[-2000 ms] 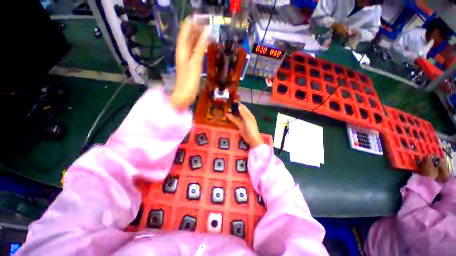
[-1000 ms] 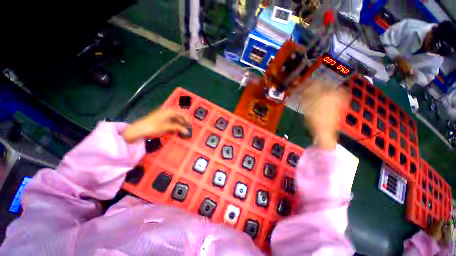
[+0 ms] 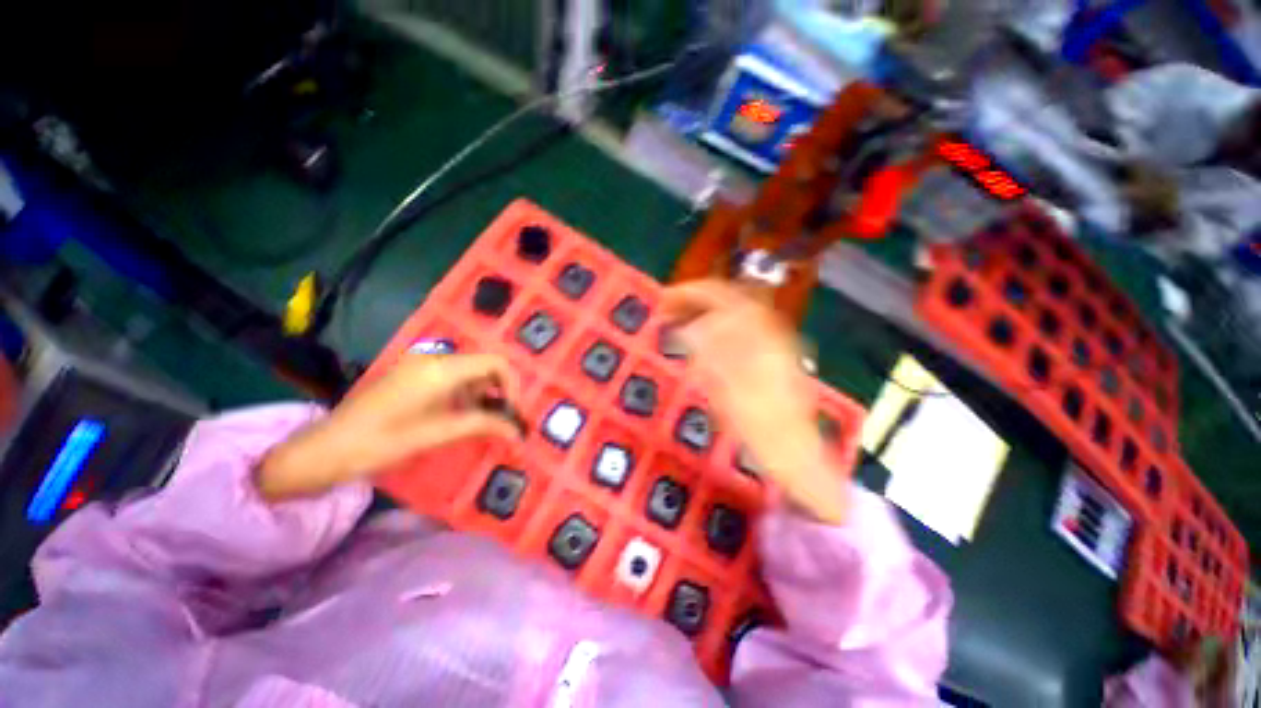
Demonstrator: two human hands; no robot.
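The red-orange tray (image 3: pixel 533 523) lies in front of me with dark square units in its pockets. A pale-faced unit (image 3: pixel 638 563) sits in the lower part. My left hand (image 3: pixel 401 419) is over the tray's left side, fingers curled; a dark shape shows at the fingertips, but I cannot tell if it is held. My right hand (image 3: pixel 733 362), palm down and blurred, is over the tray's far edge beside the fixture; its fingertips are unclear. The orange-brown fixture (image 3: pixel 816 145) stands behind the tray, with its red clamp handle (image 3: pixel 880 202) and a small silvery part (image 3: pixel 759 267).
Papers (image 3: pixel 940 463) and a pale calculator-like object (image 3: pixel 1093 522) lie right of the tray. Further red-orange trays (image 3: pixel 924 293) stand farther right. A power supply with red digits (image 3: pixel 982 168) and a blue-framed meter (image 3: pixel 755 114) stand behind. A blue-lit instrument (image 3: pixel 67 470) is far left.
My right hand has moved left, from near the power supply to the tray's far edge. The red clamp handle sits lower. My left hand has shifted towards me across the tray. The view has shifted.
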